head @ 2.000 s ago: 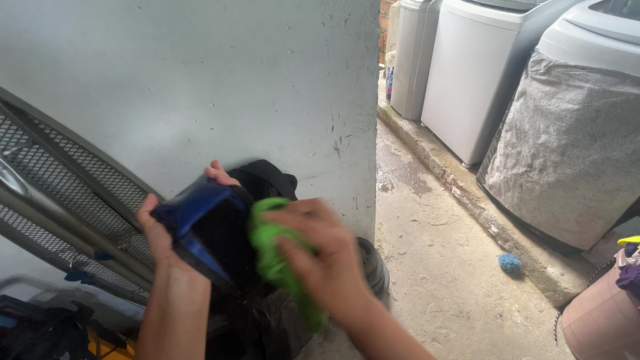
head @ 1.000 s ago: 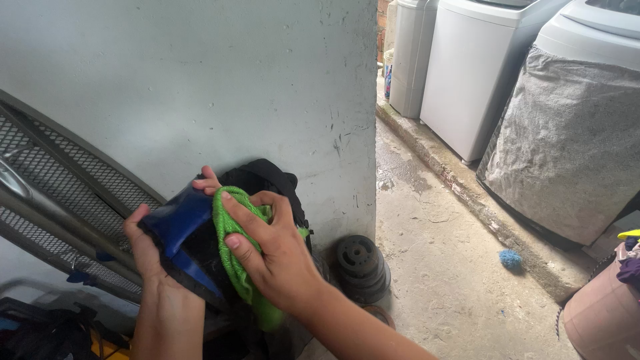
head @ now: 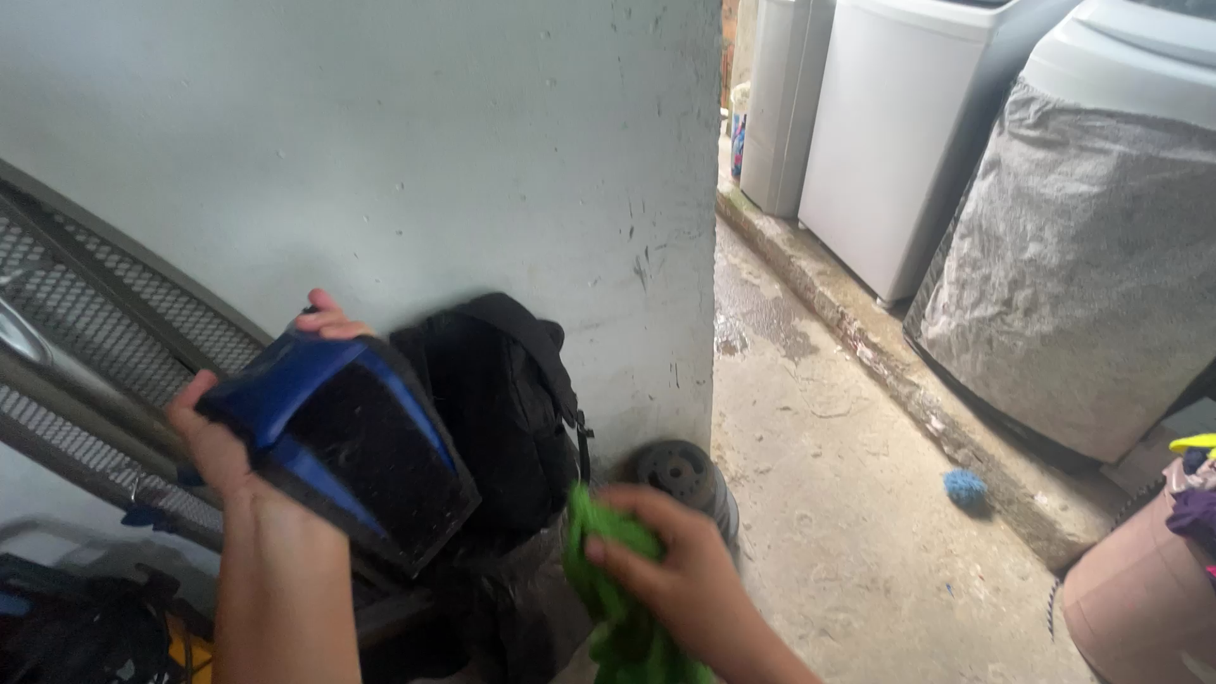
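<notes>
A blue and black panel-like object (head: 366, 442), whose exact kind I cannot tell, is held up at a tilt in my left hand (head: 223, 432). The fingers of that hand wrap its upper and left edges, and its dark face is turned towards me, with pale specks on it. My right hand (head: 670, 570) grips a green cloth (head: 608, 570) between thumb and fingers, to the right of the object and apart from it. The cloth hangs down and is partly hidden by the hand.
A black backpack (head: 494, 408) leans on the wall behind my hands, beside stacked round weight plates (head: 679, 470). Metal mesh framing (head: 104, 304) stands at left. Beyond a concrete curb (head: 855, 351) are white appliances (head: 883, 133). A blue scrubber (head: 964, 487) and a pink basket (head: 1111, 579) are at right.
My right hand and the green cloth have moved off the object's dark face, down and to the right. More of that face shows. My left hand still holds the object.
</notes>
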